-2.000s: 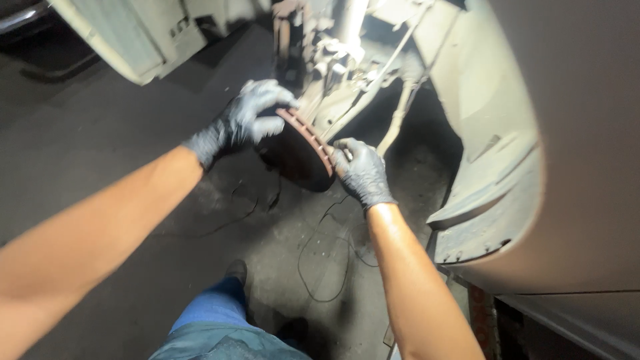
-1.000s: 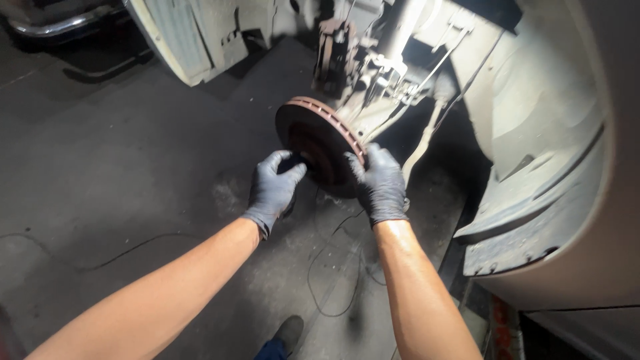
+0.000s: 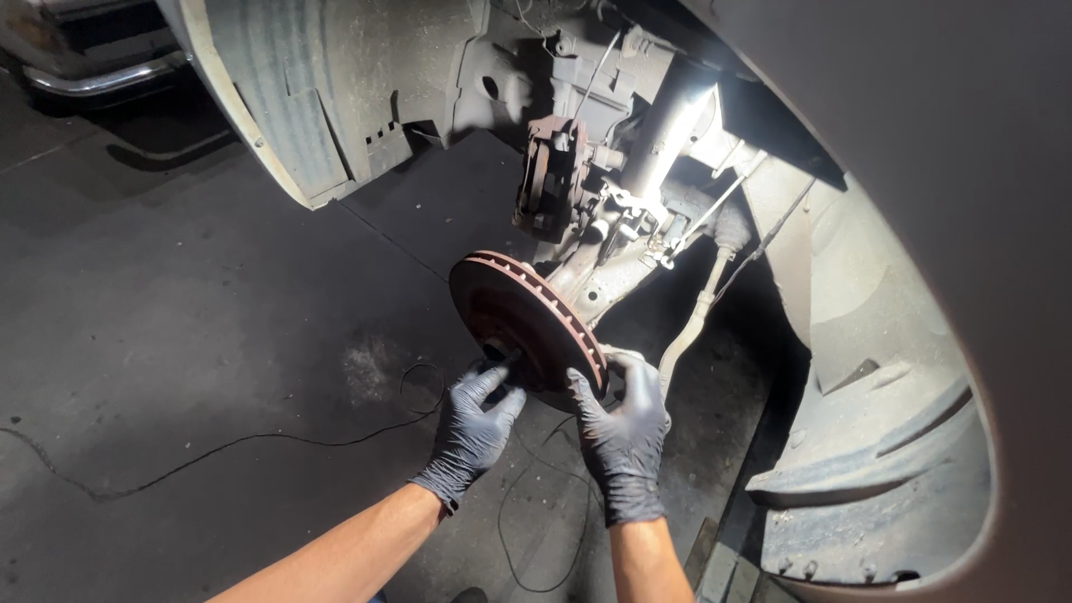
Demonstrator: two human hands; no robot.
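A rusty vented brake disc [image 3: 536, 322] sits tilted at the hub end of the suspension, in the middle of the head view. My right hand [image 3: 624, 427], in a dark glove, grips its right rim with thumb in front and fingers behind. My left hand [image 3: 477, 419], also gloved, has its fingertips at the disc's centre; whether they hold a small part there cannot be told. Above the disc hangs a rusty brake caliper [image 3: 548, 180]. A brightly lit strut [image 3: 670, 134] rises behind, to the right of the caliper. The hub behind the disc is mostly hidden.
A wheel-arch liner [image 3: 871, 452] and the car's fender [image 3: 1005, 251] curve round the right side. Another liner section [image 3: 310, 109] hangs at upper left. A tie rod [image 3: 695, 327] runs behind my right hand. A thin cable [image 3: 251, 437] lies on the floor. A chrome bumper [image 3: 109, 79] stands at far upper left.
My left hand has gone from the disc's upper left side to its centre. The disc, edge-on two seconds ago, now shows more of its face. My right hand stays at its right rim.
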